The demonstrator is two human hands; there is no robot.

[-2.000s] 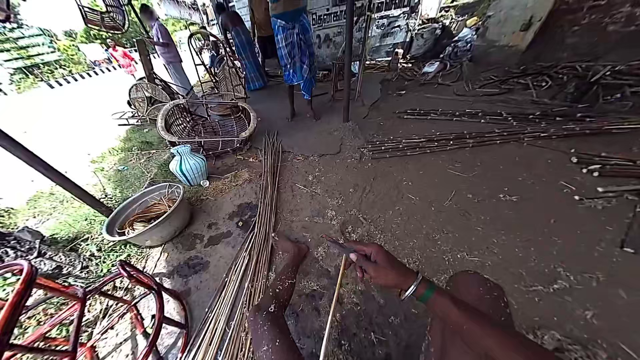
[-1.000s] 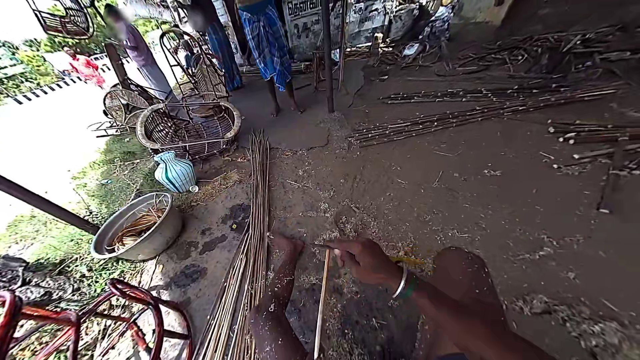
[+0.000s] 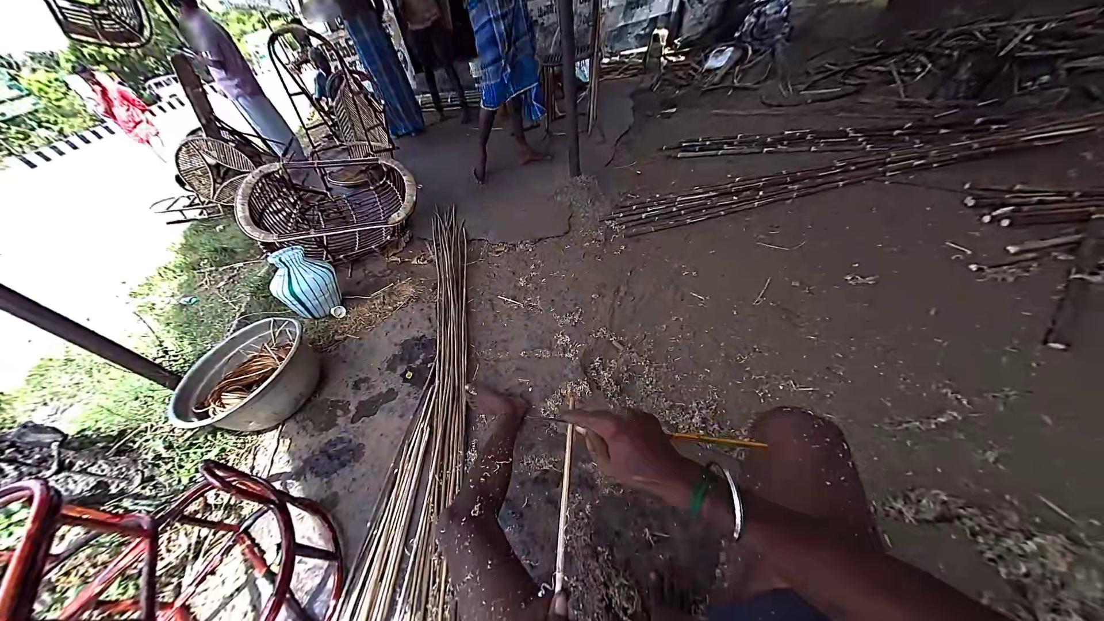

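My right hand (image 3: pixel 634 448), with a metal bangle and green band at the wrist, grips a knife (image 3: pixel 548 420), mostly hidden by the fingers. Its narrow dark blade points left, across the upper end of a thin pale cane (image 3: pixel 565 509). Low in the view, my left hand (image 3: pixel 559 606) closes around the cane's lower end; only a small part of it shows. A thin yellow rod (image 3: pixel 720 440) sticks out to the right behind my right hand. Left of my bare foot (image 3: pixel 498 402) lies a long bundle of thin canes (image 3: pixel 450 345). Pale shavings cover the ground around.
Red-brown cane frames (image 3: pixel 285 535) stand at lower left. Behind them are a metal basin (image 3: pixel 302 371) of cane strips, a striped pot (image 3: pixel 306 283) and a woven cane seat (image 3: pixel 405 194). Thicker canes (image 3: pixel 776 185) lie at right. Several people stand near a post (image 3: pixel 567 95).
The tip of the cane now shows just above the blade, and the yellow rod shows more plainly behind my right hand. The feet of the person in blue checked cloth are farther apart.
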